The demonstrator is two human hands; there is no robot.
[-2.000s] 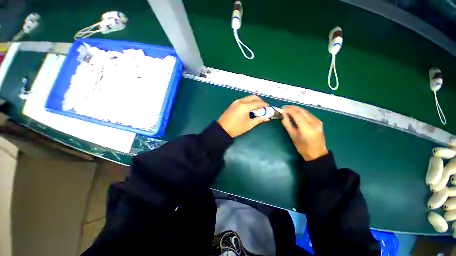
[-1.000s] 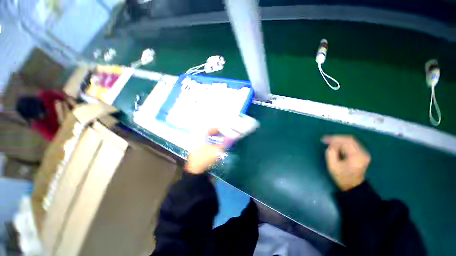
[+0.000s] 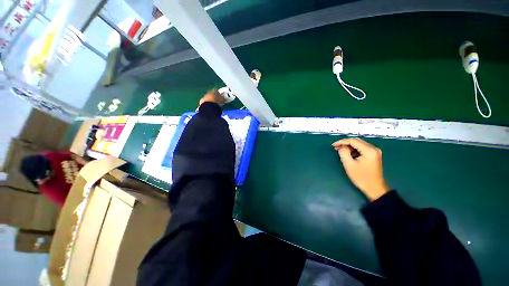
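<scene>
My left hand (image 3: 212, 99) reaches over the blue tray (image 3: 249, 148) to the green conveyor. A white corded unit (image 3: 226, 94) with blue marks lies at its fingertips, beside the upright post; whether it is gripped is unclear. My left forearm hides much of the tray and its white parts. My right hand (image 3: 360, 162) is over the green bench, with curled fingers and thumb and forefinger close together. A dark spot shows between them; I cannot tell if it is a thing or shadow.
The post (image 3: 220, 56) stands at the metal rail (image 3: 357, 126). Corded units (image 3: 338, 61) lie spaced on the conveyor (image 3: 402, 72), one partly behind the post. An open carton (image 3: 106, 223) is at lower left. A person in red (image 3: 58, 173) is beyond it.
The view has swung left. My left hand has moved from the unit held in front of me, past the tray, to the conveyor. My right hand has come away from the unit.
</scene>
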